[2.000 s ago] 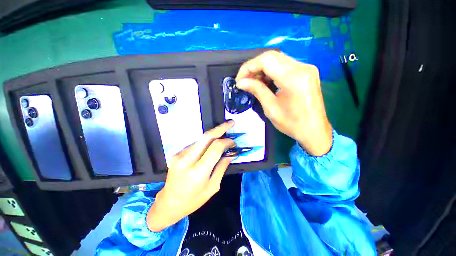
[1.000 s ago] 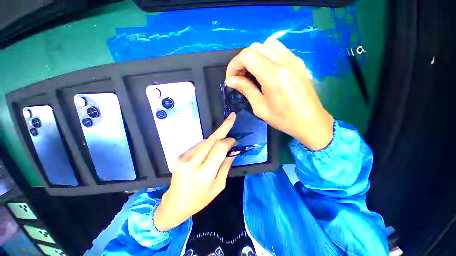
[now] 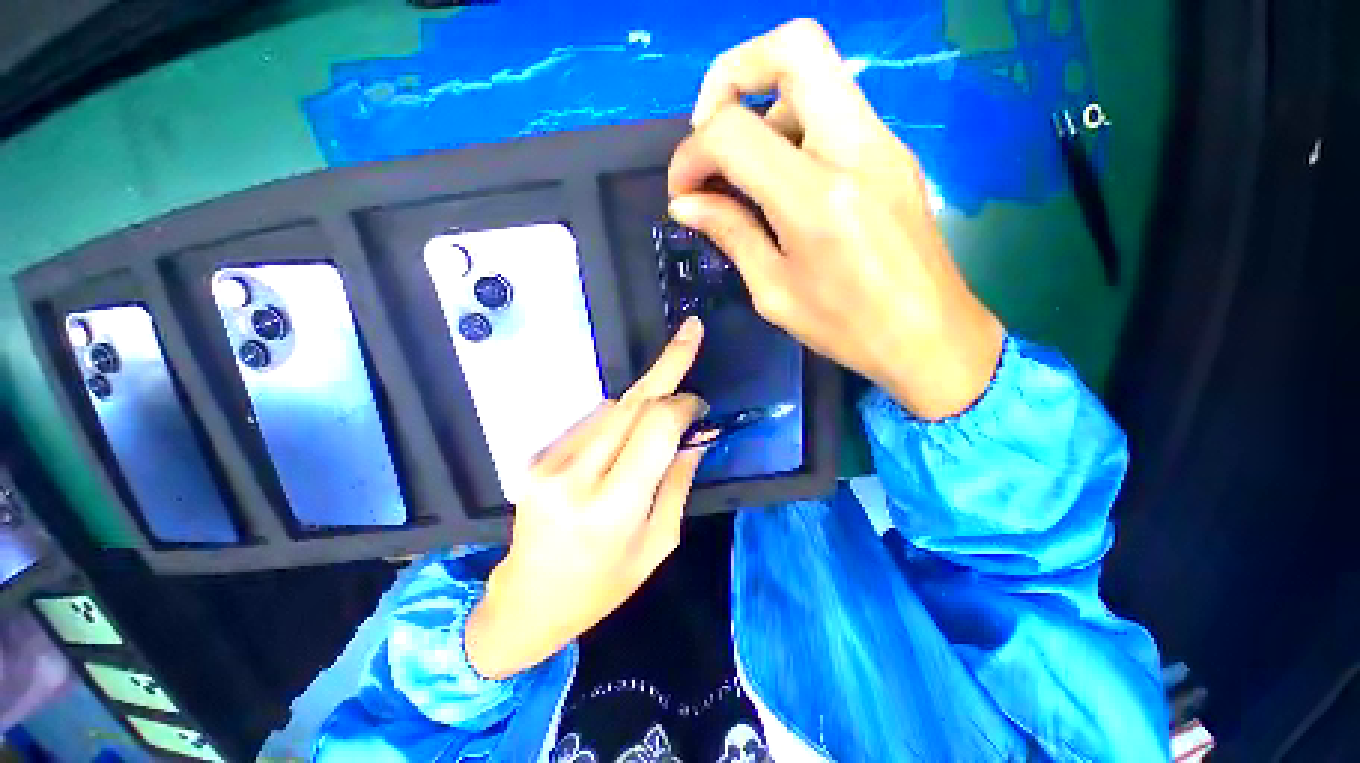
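A black foam tray (image 3: 425,546) holds four phones or back covers, back up, one per pocket. The rightmost phone (image 3: 753,365) looks dark, with its camera area at the far end partly under my right hand (image 3: 835,246). My right thumb and index finger are pinched at that end; whether they hold anything is hidden. My left hand (image 3: 597,514) reaches in from the near side. Its index fingertip rests by the camera area, and its thumb and other fingers pinch a thin dark piece (image 3: 738,423) over the phone's lower half; its kind is unclear.
Three silver-blue phones, at the left end (image 3: 154,432), beside it (image 3: 316,403) and in the third pocket (image 3: 522,350), lie left of my hands. Blue film (image 3: 492,90) lies behind the tray. A thin black tool (image 3: 1092,201) lies at right. Pale green covers (image 3: 134,687) show at lower left.
My right hand has moved up and slightly left, still pinched. My left hand has stayed nearly in place, its index fingertip slightly higher. The rightmost phone's back looks darker than before.
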